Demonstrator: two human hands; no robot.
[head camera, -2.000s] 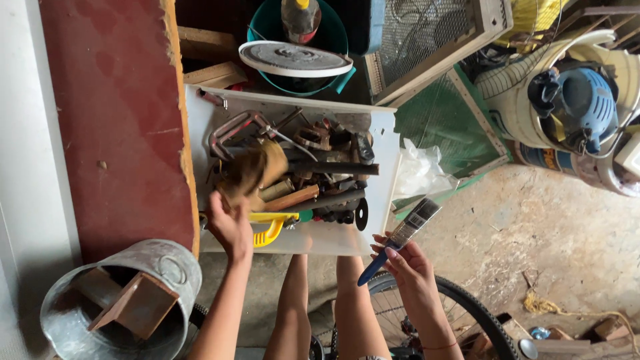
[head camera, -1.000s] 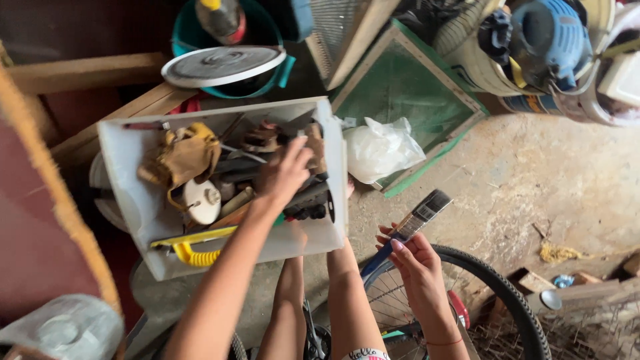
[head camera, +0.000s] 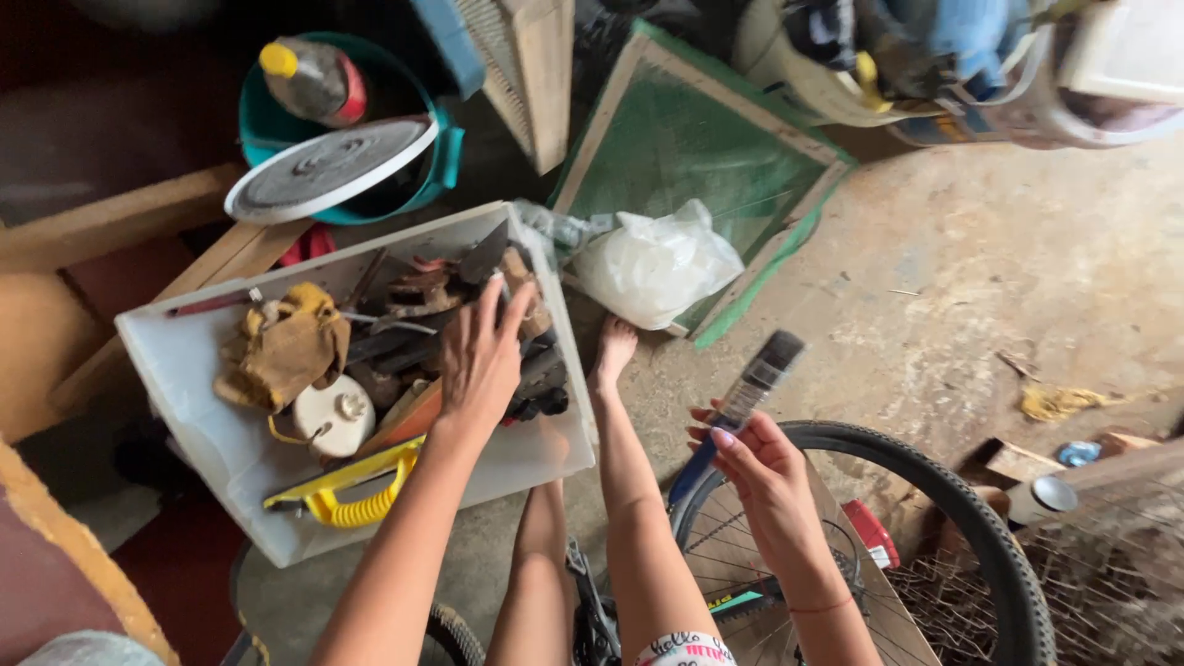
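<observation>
My right hand (head camera: 758, 458) holds a blue-handled paintbrush (head camera: 745, 393), bristles pointing up, over a bicycle wheel (head camera: 1004, 546). My left hand (head camera: 481, 356) reaches into a white plastic bin (head camera: 208, 444), fingers spread over the tools at its right side; its fingertips are by a trowel blade (head camera: 486, 254) and a wooden block (head camera: 527, 291), and whether they touch is unclear. Also in the bin are a tan leather glove (head camera: 296, 351), a round white reel with cord (head camera: 335, 414), and a yellow-handled hacksaw (head camera: 356, 490) near the front edge.
Behind the bin stands a teal bucket (head camera: 444, 166) with a white lid (head camera: 333, 166) and a bottle (head camera: 314, 81). A white plastic bag (head camera: 661, 264) lies on a green mesh frame (head camera: 712, 120). Buckets with tools (head camera: 768, 74) are at the upper right; wire mesh (head camera: 1101, 583) is lower right.
The tan glove was in my left hand two seconds ago and now lies in the bin's left part. My left hand has moved to the bin's right side. The view has shifted noticeably.
</observation>
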